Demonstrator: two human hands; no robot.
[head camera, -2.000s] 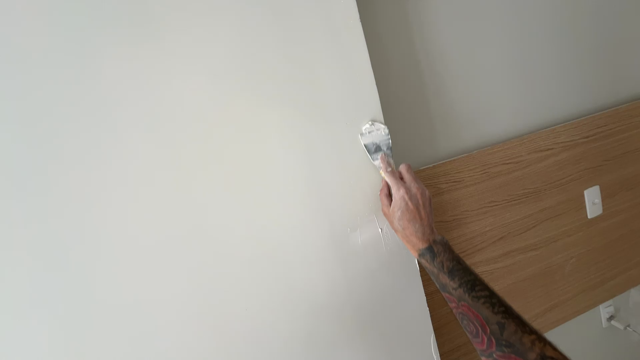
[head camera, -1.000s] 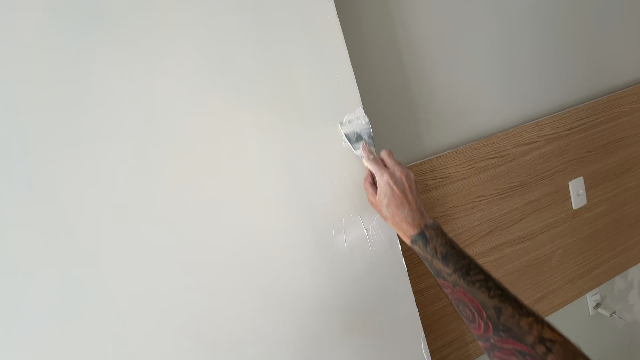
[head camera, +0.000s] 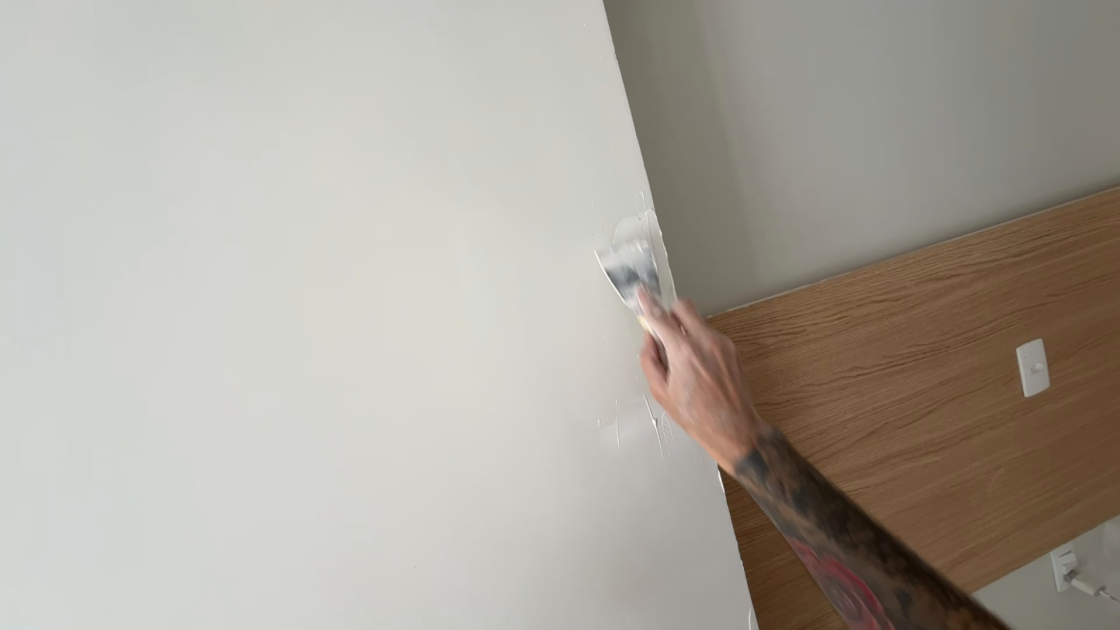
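Note:
My right hand (head camera: 700, 376) reaches in from the lower right, its fingers closed round the handle of a putty knife (head camera: 632, 267). The knife's metal blade is smeared with white filler and lies against the white wall (head camera: 350, 306), close to its right edge. A fresh patch of wet filler (head camera: 643, 229) shows just above the blade, along that edge. Lower down, left of my wrist, thin raised ridges of filler (head camera: 618, 424) mark the wall. My left hand is out of view.
Beyond the wall's edge stands a grey wall (head camera: 857, 131). Below it runs a wood-grain panel (head camera: 892, 376) with a white switch plate (head camera: 1032, 367). A wall socket (head camera: 1062, 564) with a white plug in it sits at the lower right.
The putty knife's blade has left the wall's edge area where it was higher up, and a patch of filler now shows above it.

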